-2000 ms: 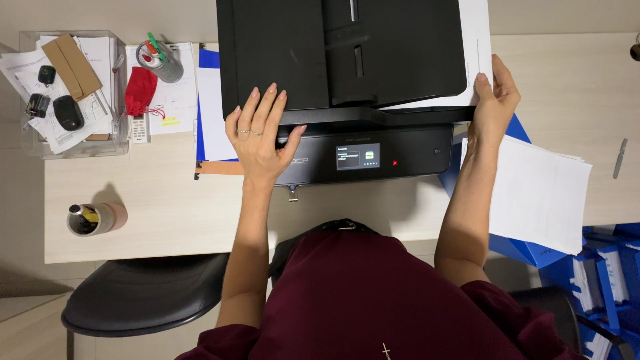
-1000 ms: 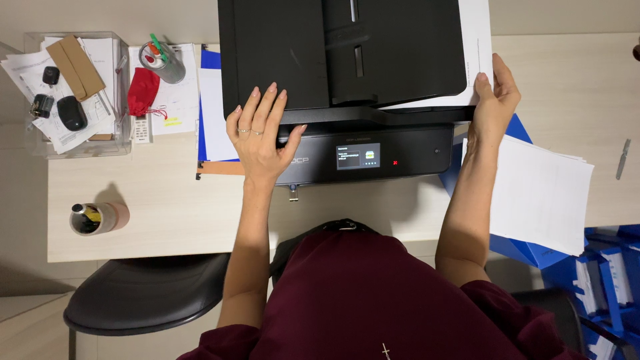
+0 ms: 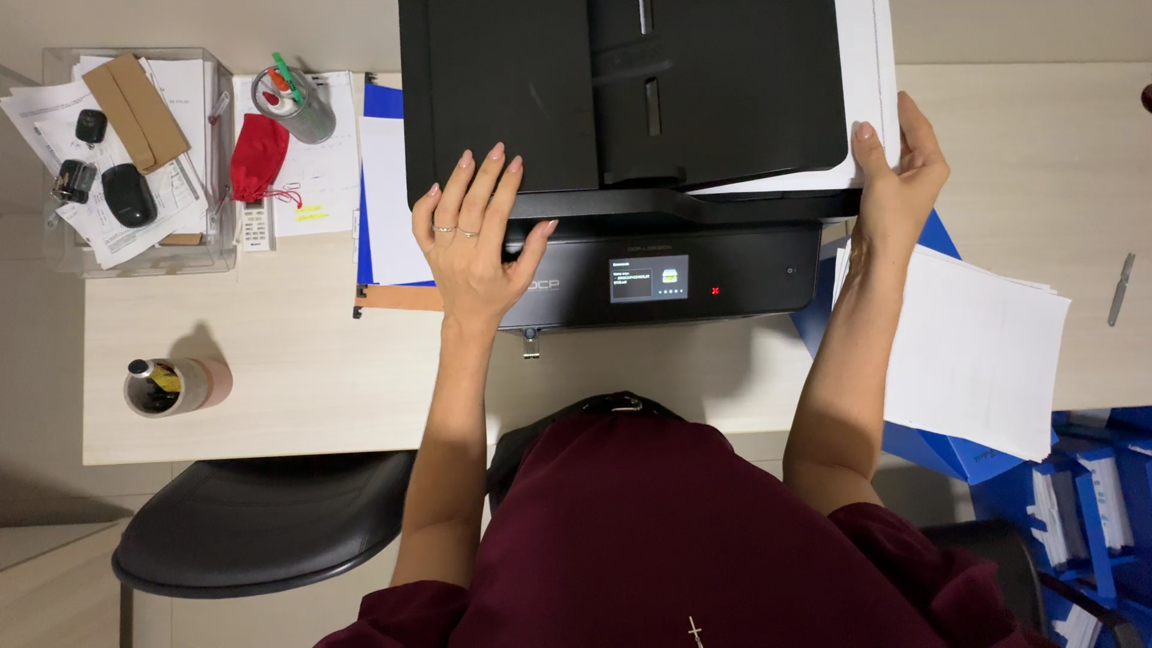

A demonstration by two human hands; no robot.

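Note:
A black multifunction printer stands on the desk, its lit screen and a red light showing on the front panel. My left hand lies with spread fingers on the left front edge of the printer's scanner lid; two rings are on its fingers. At the lid's right side, my right hand has its thumb on the white paper in the feeder, with the other fingers around the outer edge. A USB stick sticks out below the front panel. The paper's far end is out of view.
A clear plastic tray with papers, a brown envelope and keys stands left, near a red pouch and a mesh pen cup. Another cup is at front left. A paper stack lies on a blue folder right. Black chair below.

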